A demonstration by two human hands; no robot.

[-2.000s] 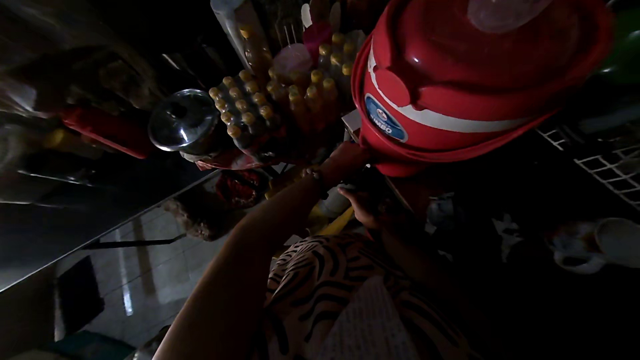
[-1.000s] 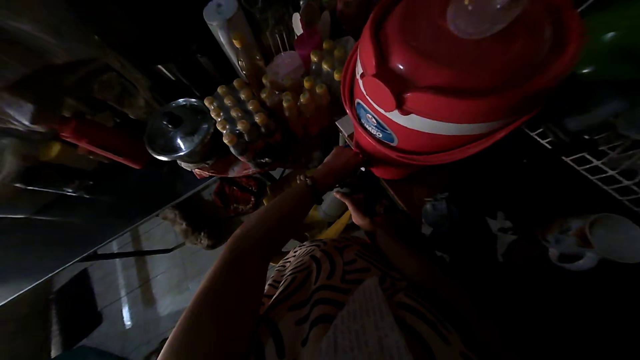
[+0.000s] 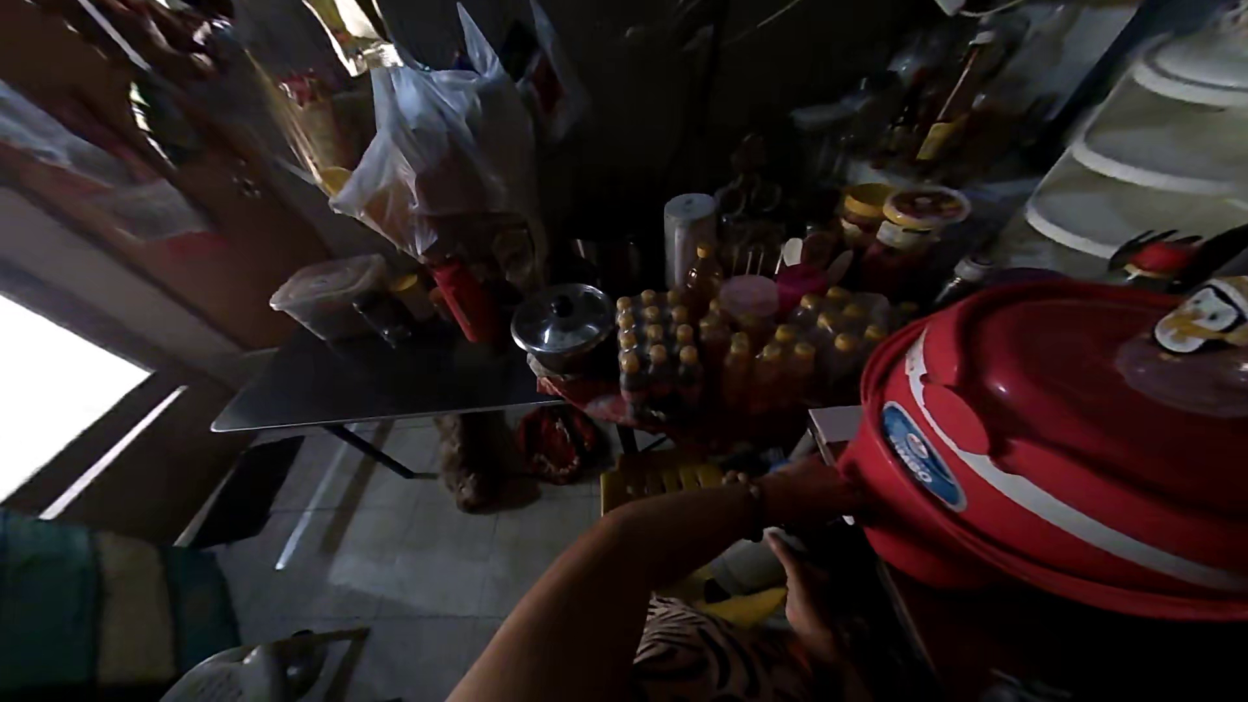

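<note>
A large red lidded plastic tub (image 3: 1063, 439) with a white band and a blue label fills the right side. Against its left side is my left hand (image 3: 814, 492), with a bracelet at the wrist; its fingers are hidden in shadow. Just below it is my right hand (image 3: 804, 595), partly lit, over a dark area beside the tub's stand. What it may hold cannot be made out. A yellow item (image 3: 751, 606) and a greyish rounded object (image 3: 751, 565) lie behind and below the hands.
On a dark table (image 3: 390, 385) stand a glass-lidded pot (image 3: 563, 327), packs of yellow-capped bottles (image 3: 658, 341), a red flask (image 3: 465, 300) and a plastic box (image 3: 330, 292). Plastic bags (image 3: 439, 146) hang above. A yellow crate (image 3: 663, 480) is under the table, and a chair (image 3: 253, 673) stands lower left.
The view has swung up and left, showing more of the table and floor. My left hand stays against the red tub, my right hand just below it.
</note>
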